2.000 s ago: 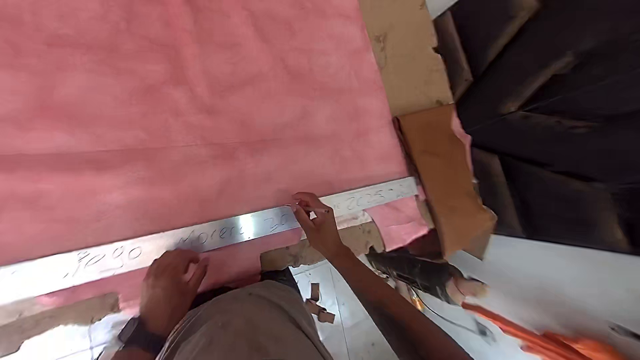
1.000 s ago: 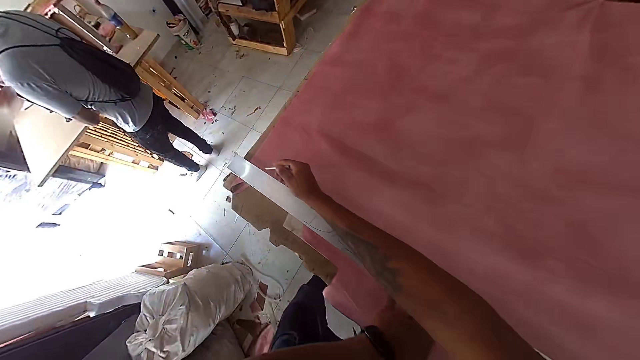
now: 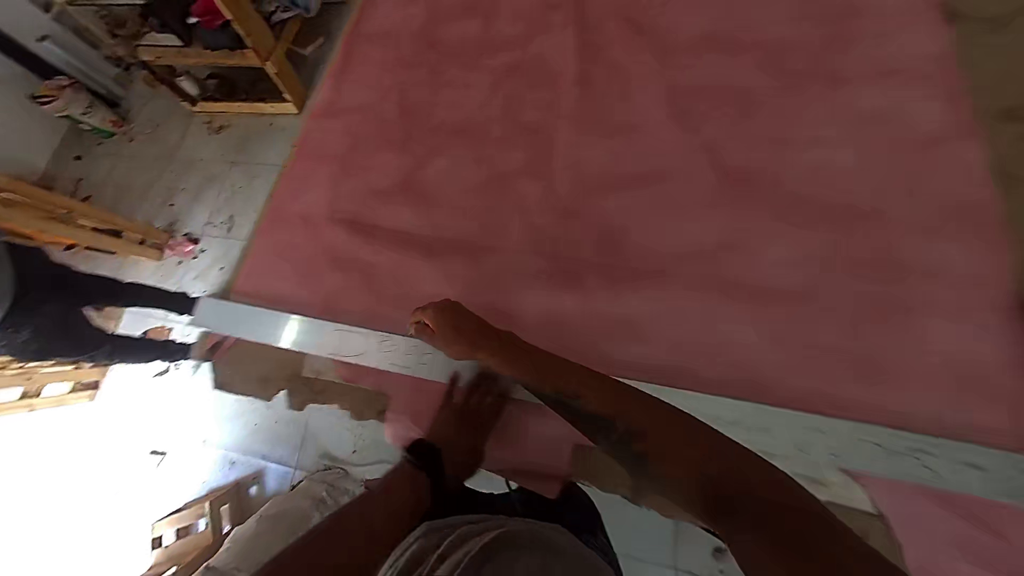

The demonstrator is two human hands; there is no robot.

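A long flat metal straightedge point(image 3: 384, 352) with writing on it lies across a large pink sheet, perhaps leather point(image 3: 624, 208), near the sheet's lower edge. My right hand point(image 3: 456, 328) is at the straightedge's upper edge, its thumb and fingers pinched on a small thin tool, mostly hidden by the fingers. Just below it, my left hand point(image 3: 472, 416), blurred and with a dark watch at the wrist, is spread over the pink margin and the straightedge's lower edge. My right forearm crosses over the straightedge and covers part of it.
Ragged brown board point(image 3: 264, 372) sticks out under the sheet's lower edge. Another person's legs point(image 3: 88, 312) are at the left, near the straightedge's end. A wooden shelf point(image 3: 240, 58) holding things stands upper left, and a slatted wooden crate point(image 3: 192, 524) lower left.
The view has swung widely. My right hand, close to the straightedge's far left end a second ago, is now farther from that end. My left hand is back in view beside it.
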